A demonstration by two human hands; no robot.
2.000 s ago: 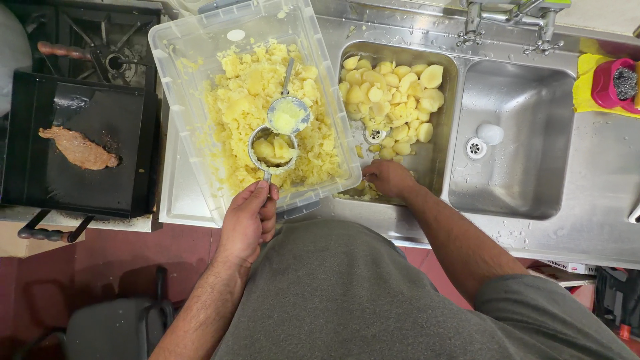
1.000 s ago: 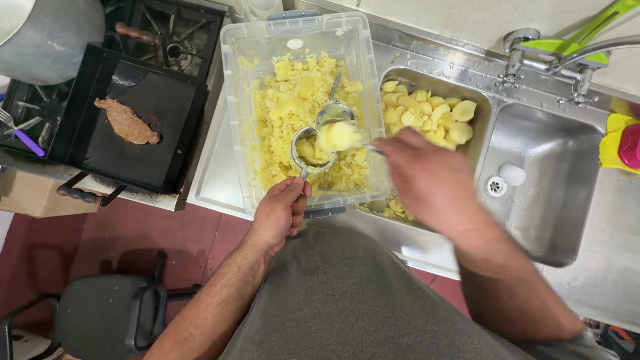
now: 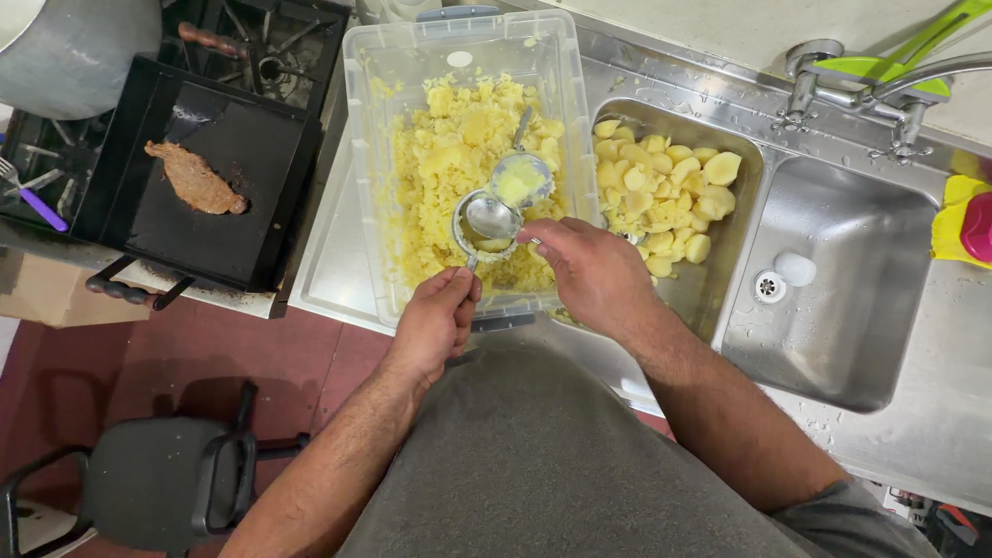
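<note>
My left hand (image 3: 438, 322) grips one handle of a metal potato ricer (image 3: 459, 225), which is spread open over a clear plastic tub (image 3: 364, 155). The ricer's presser plate, with mash stuck on it, and its other handle lie up over the mashed potato (image 3: 434, 174). In my right hand (image 3: 601, 275) is a metal spoon (image 3: 494, 217), its bowl over the ricer's cup, where some potato shows. Right of the tub, peeled potato pieces (image 3: 666, 186) fill part of the left sink basin.
At left, a black griddle pan (image 3: 217, 108) with a piece of cooked meat (image 3: 195, 178) sits on the stove, beside a large metal pot (image 3: 85, 62) and a purple-handled fork (image 3: 43, 208). The right basin (image 3: 845, 310), a faucet (image 3: 868, 97) and a yellow cloth (image 3: 952, 225) are at right.
My right hand was down in the left basin, then rose with a spoonful of potato, and has moved left to the ricer's cup. My left hand keeps hold of the ricer. The view has shifted.
</note>
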